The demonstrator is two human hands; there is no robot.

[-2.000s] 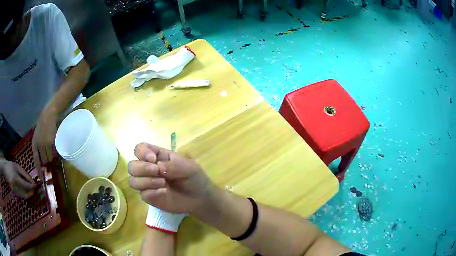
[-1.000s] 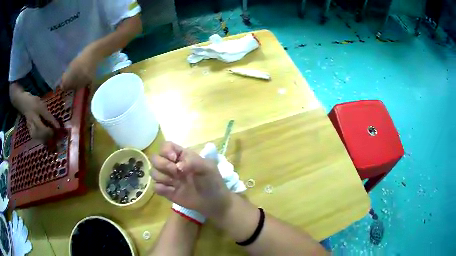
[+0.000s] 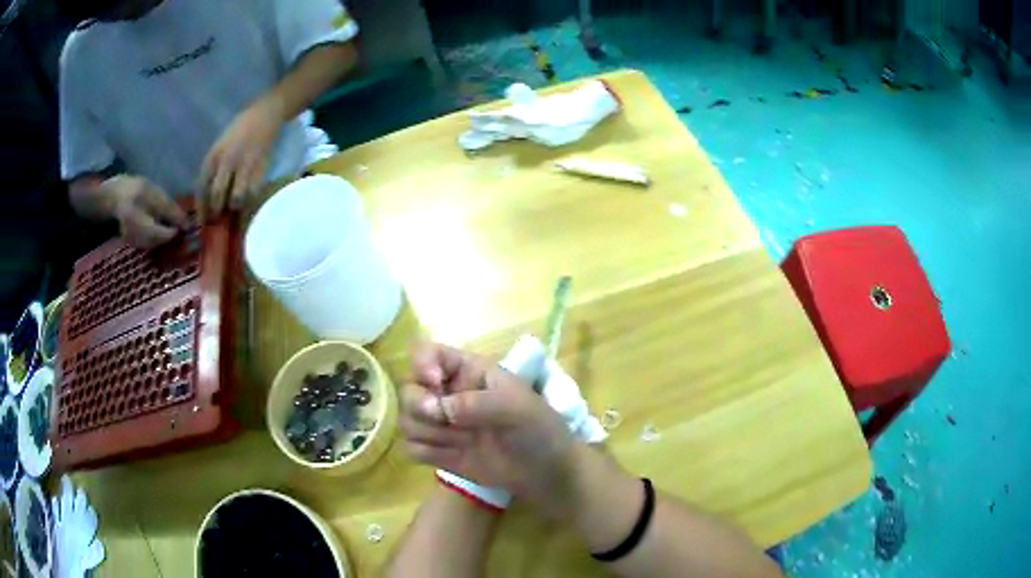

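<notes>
My left hand (image 3: 556,395) wears a white glove with a red cuff edge and lies partly hidden behind my right hand. A slim pale green tool (image 3: 559,314) stands up out of the gloved hand. My bare right hand (image 3: 481,416) has a black band at the wrist. Its fingers are curled and the thumb presses on them; whether a small part is pinched there cannot be told. A cream bowl (image 3: 387,423) of dark and silvery discs stands left of my right hand. A larger cream bowl (image 3: 328,542) with nearly black contents is nearer me.
A white bucket (image 3: 351,282) stands behind the discs bowl. A person in a white T-shirt (image 3: 187,85) handles a red-brown perforated tray (image 3: 136,440). White gloves (image 3: 554,116) and a white stick (image 3: 605,171) lie at the back. Clear rings (image 3: 612,419) lie at right; a red stool (image 3: 848,265) stands beyond.
The view has shifted, so the table things appear further right than at first. More of the gloved hand and green tool shows. The other person's hands are now at the tray's far end.
</notes>
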